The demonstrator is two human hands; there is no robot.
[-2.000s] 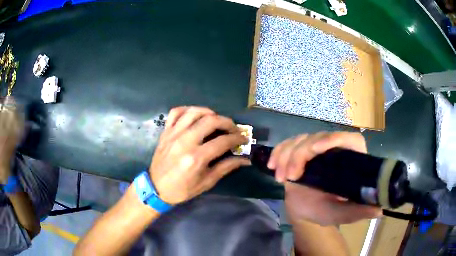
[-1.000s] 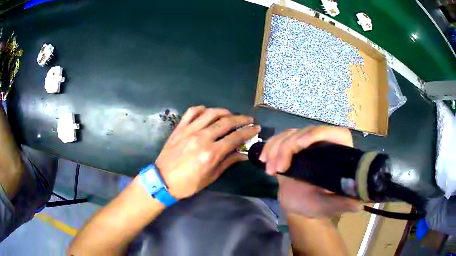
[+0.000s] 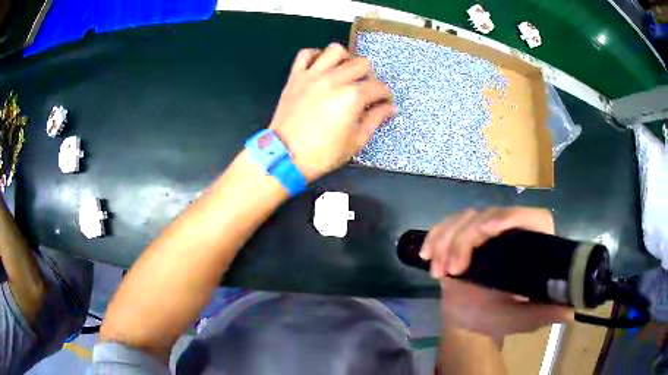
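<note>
A white plastic housing (image 3: 333,214) lies alone on the dark green bench between my hands. My left hand (image 3: 333,106) is over the left side of the cardboard tray (image 3: 521,165), fingers bent down at the speckled blue-white small parts (image 3: 432,102); the fingertips are partly hidden, so I cannot tell if they pinch a piece. My right hand (image 3: 476,245) is closed around the black electric screwdriver (image 3: 531,267). Its front end points left, to the right of the housing and apart from it.
Three white housings (image 3: 92,217) lie at the bench's left, near a brassy pile (image 3: 11,139) and another person's arm (image 3: 18,256). Two more sit on the green belt (image 3: 571,33). A blue sheet (image 3: 124,18) is at the far left edge; a clear bag (image 3: 562,124) is beside the tray.
My left hand has left the housing and moved up to the tray. The screwdriver has drawn back right from the housing, which now lies uncovered. A third housing appeared at the left earlier.
</note>
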